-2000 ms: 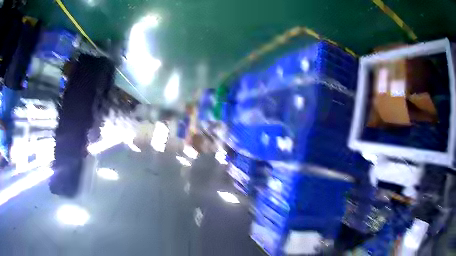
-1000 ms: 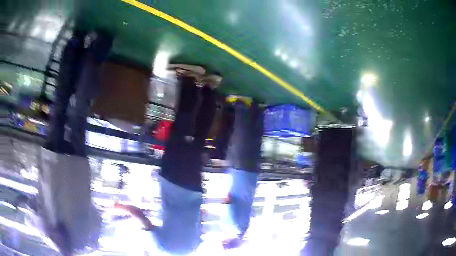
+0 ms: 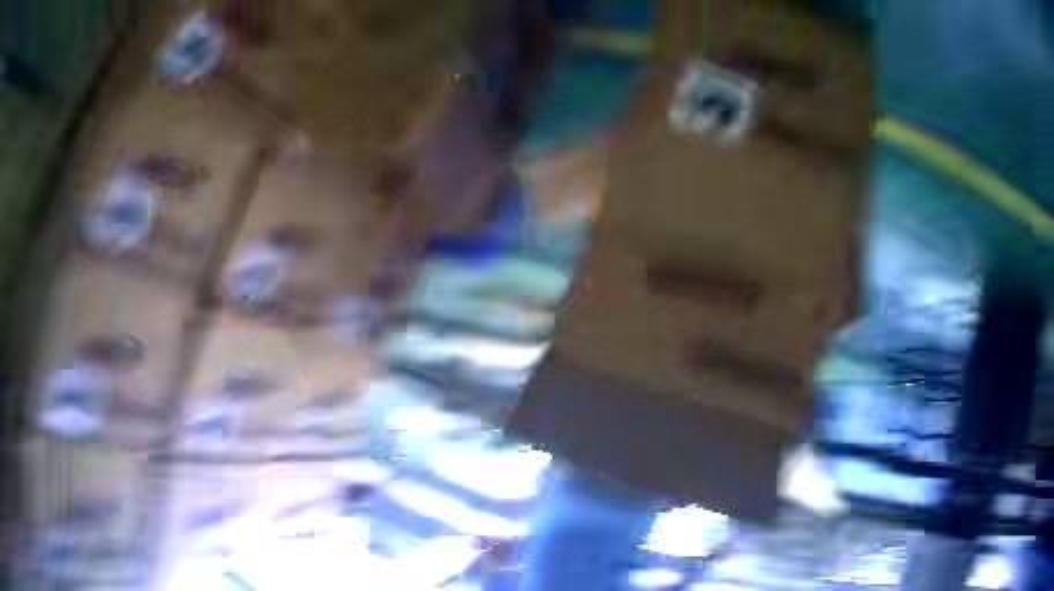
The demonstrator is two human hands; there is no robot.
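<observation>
Neither of my hands is in view. Nearest in front of me, a stack of brown cardboard cartons point(image 3: 289, 346) fills the left side of the view, blurred, with a white label point(image 3: 121, 215) on each of several cartons. A second brown carton pile point(image 3: 717, 219) stands right of the middle, with a white label point(image 3: 714, 104) near its top in the picture and dark slots in its side. The scene appears upside down.
The green floor point(image 3: 948, 81) with a yellow line point(image 3: 971, 179) shows at top right. A light-blue garment point(image 3: 584, 531) shows beyond the carton pile. A dark upright shape point(image 3: 996, 369) stands at right. Bright, blurred structures lie behind.
The view has swung from blue crate stacks, past people at benches, to cardboard cartons now close in front. No hand shows in any frame.
</observation>
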